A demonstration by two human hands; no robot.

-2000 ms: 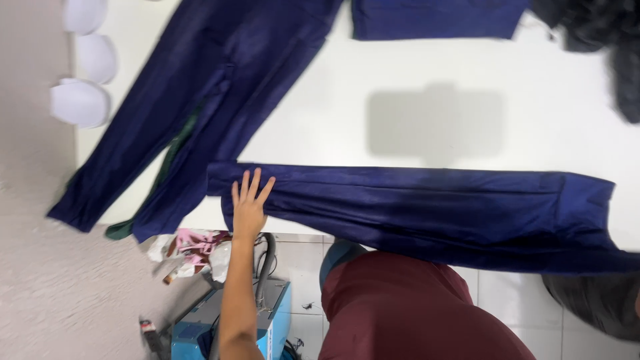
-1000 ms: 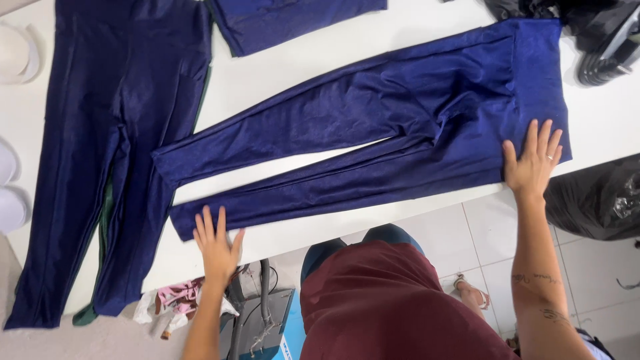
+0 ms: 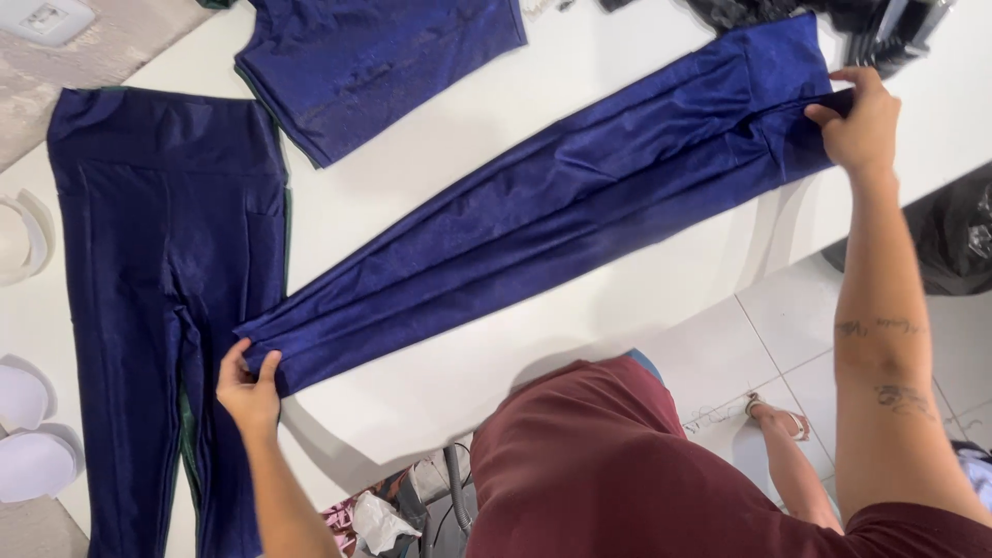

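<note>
A pair of shiny navy-blue leggings (image 3: 542,209) stretches diagonally over the white table, its legs brought together lengthwise. At the leg hems, my left hand (image 3: 252,384) pinches the fabric between thumb and fingers. My right hand (image 3: 860,120) grips the folded waistband at the other end. Another pair of navy leggings (image 3: 124,271) lies flat at the left, with green fabric showing beneath it. A navy garment piece (image 3: 387,70) with green at its edge rests at the top, between the two pairs.
White molded cups (image 3: 35,465) sit along the table's left side. Black plastic (image 3: 775,15) lies at the top right. A black bag (image 3: 953,232) stands beyond the right table edge (image 3: 697,316). Below are a tiled floor, a hose (image 3: 457,484) and a white plastic bag (image 3: 381,523).
The leggings lay flat with legs apart one second ago; now they are folded narrower. My hands, spread on the fabric before, now grip its two ends.
</note>
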